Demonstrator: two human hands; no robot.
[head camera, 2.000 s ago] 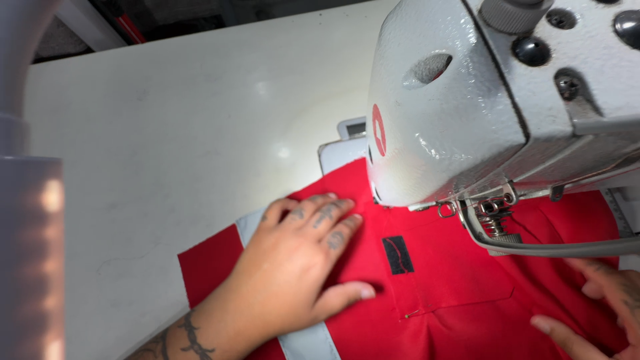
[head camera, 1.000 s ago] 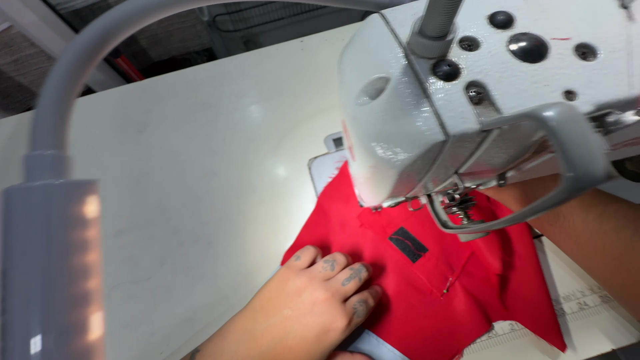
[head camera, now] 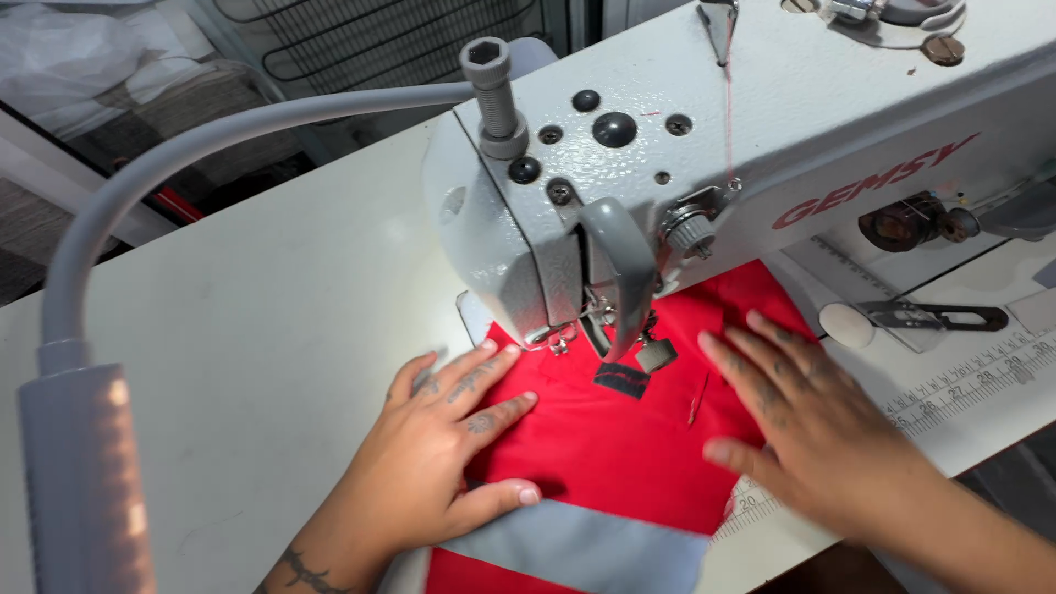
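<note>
Red fabric with a light grey band lies under the head of a white Gemsy sewing machine. My left hand rests on its left edge, fingers spread, tips close to the needle area. On the right part of the cloth my right hand lies with fingers extended, slightly blurred. Neither hand grips anything. A small black patch with a red line of stitching sits on the red cloth, just below the presser area. The needle tip itself is hard to make out.
A grey flexible lamp arches over the white table at left. Right of the cloth are a printed ruler scale, a clear ruler, a white disc and black thread snips. A wire rack stands behind.
The cloth has turned, its grey band now crossing below the red part. My right hand, hidden behind the machine a second ago, is now on the cloth's right side. The view has shifted right.
</note>
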